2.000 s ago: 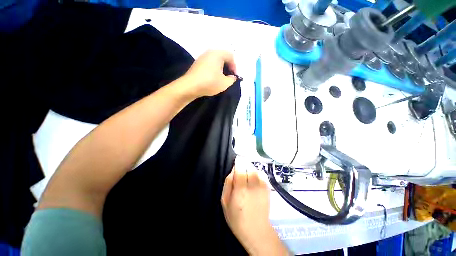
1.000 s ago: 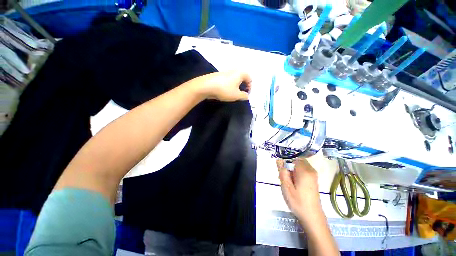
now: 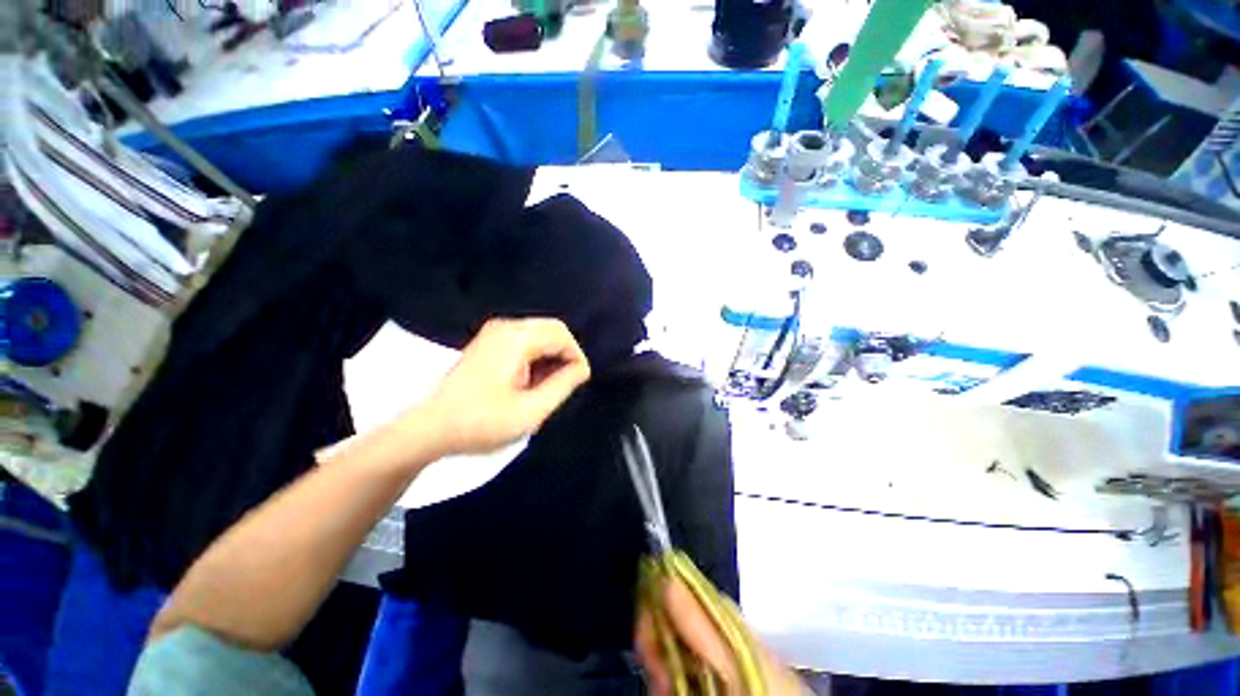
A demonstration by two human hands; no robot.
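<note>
The black garment cloth [image 3: 598, 530] lies left of the overlock machine's needle area [image 3: 768, 381] and hangs over the table's front edge. My left hand [image 3: 517, 388] is over the cloth, thumb and fingertips curled together; whether cloth or a thread is between them cannot be told. My right hand [image 3: 700, 632], at the bottom of the view, is shut on the olive-gold handles of the scissors [image 3: 653, 503]. Their silver blades point up and away over the cloth, below my left hand, and look slightly apart. The handles partly hide my right fingers.
The white machine head with tension dials [image 3: 938, 173] stands right. A measuring strip [image 3: 979, 619] runs along the table's front edge. Thread bits [image 3: 1040, 483] lie right of the needle. Striped white cloth [image 3: 102, 204] lies far left. A blue partition [image 3: 530, 116] stands behind.
My right hand has taken hold of the scissors that lay right of the needle and brought them left over the cloth. My left hand has moved away from the machine. The view has shifted.
</note>
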